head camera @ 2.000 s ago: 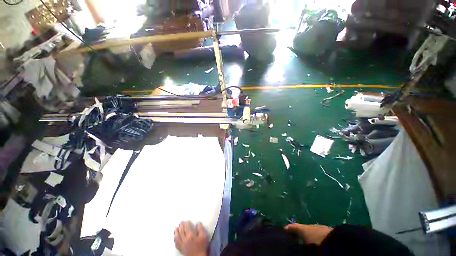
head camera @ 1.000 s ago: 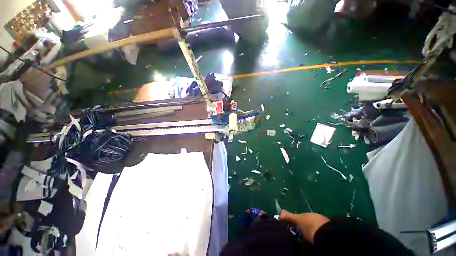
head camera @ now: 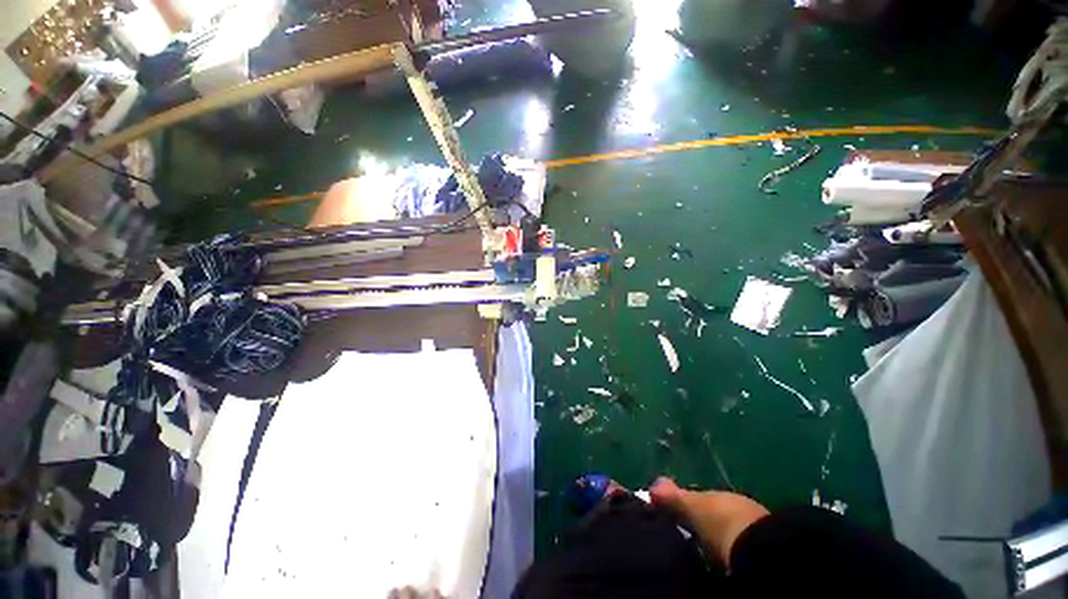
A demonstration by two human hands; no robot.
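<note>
A large white-topped body panel stack (head camera: pixel 363 468) lies on the table at lower centre-left, with a curved outer edge. A narrower white piece (head camera: pixel 211 491) lies left of it across a dark gap. Only blurred fingertips of my left hand (head camera: pixel 416 593) show at the bottom edge, over the stack; its grip is hidden. My right hand (head camera: pixel 714 517) is at lower centre, right of the table, closed around a small pale object whose shape is mostly hidden.
Silver rails (head camera: pixel 375 298) cross the table behind the stack, with a red-and-blue fitting (head camera: pixel 515 246) at their end. Tangled navy strips (head camera: pixel 240 334) and offcuts lie left. Scraps litter the green floor (head camera: pixel 726 410). Fabric rolls (head camera: pixel 890 193) and hanging white cloth (head camera: pixel 949 421) are right.
My left hand moved from flat on the stack out of view, and its fingertips now show at the bottom edge. The table shifted left in view. My right hand stays low; its pale pointed tip is less visible.
</note>
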